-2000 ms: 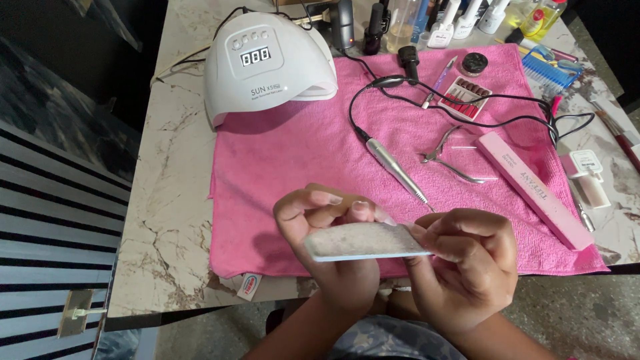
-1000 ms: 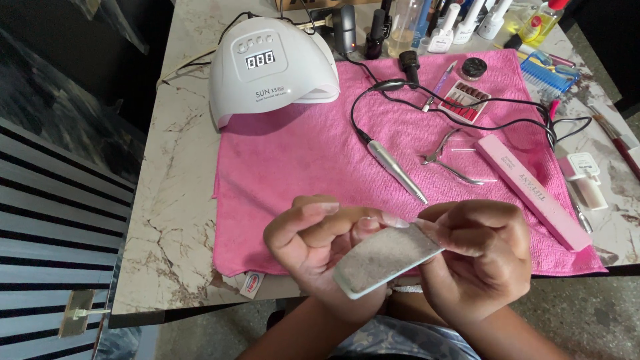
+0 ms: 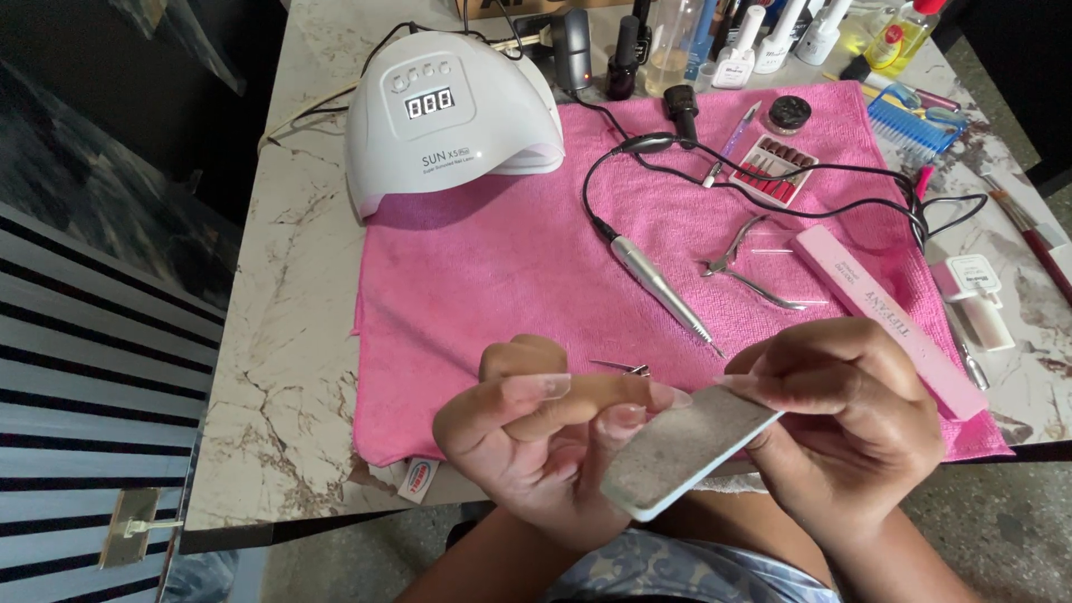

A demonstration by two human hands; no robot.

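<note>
My right hand pinches the far end of a worn grey nail file between thumb and fingers. The file slants down to the left, its rough face toward me. My left hand is raised beside it, fingers curled and palm up, with long clear nail tips; a fingertip and the thumb are at the file's edge. Whether the left hand grips the file is unclear. Beyond the hands, a silver electric nail drill handpiece lies on the pink towel. Part of a small metal tool shows behind the left fingers.
A white nail lamp stands at the back left. Cuticle nippers, a pink nail file, a box of drill bits and a black cable lie right of centre. Several bottles, including a white polish bottle, line the back.
The grey nail file has tilted from nearly level to a steep slant, its left end lowered, while my right hand keeps hold of it. My left hand stays close beside it.
</note>
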